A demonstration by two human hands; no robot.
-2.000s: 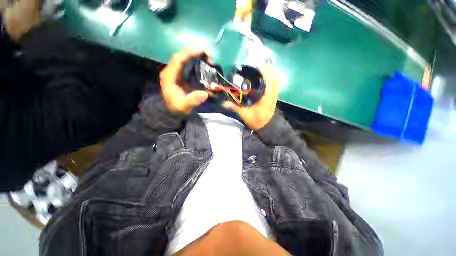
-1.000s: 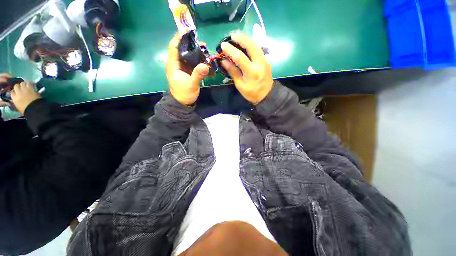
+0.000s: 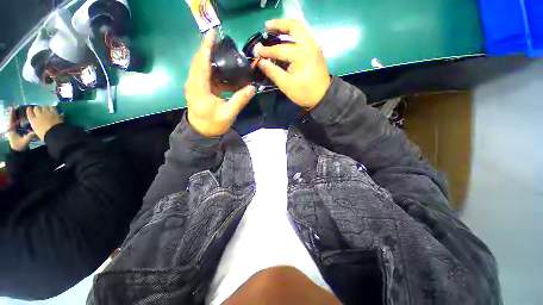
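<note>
My left hand (image 3: 208, 98) holds a black round front cover (image 3: 229, 62), its smooth dark face turned up. My right hand (image 3: 297, 62) grips a second black round housing (image 3: 262, 44) just to the right of it, with thumb and fingers at its opening. A bit of orange-red internal wire (image 3: 255, 62) shows between the two parts. The two parts are close together; whether they touch is hard to tell. The inside of the housing is mostly hidden by my right fingers.
Several white-and-black camera units (image 3: 71, 41) with hanging lens boards lie on the green bench (image 3: 381, 36) at the left. A coworker's hands (image 3: 41, 122) hold a black part. A yellow-and-white tube-like item (image 3: 203, 13) lies above my left hand. A blue bin (image 3: 515, 27) stands right; a cardboard box (image 3: 437, 137) is below.
The left part has turned so its smooth black face shows, and the wires between the parts are now mostly hidden. My view has shifted, showing the bench's left side.
</note>
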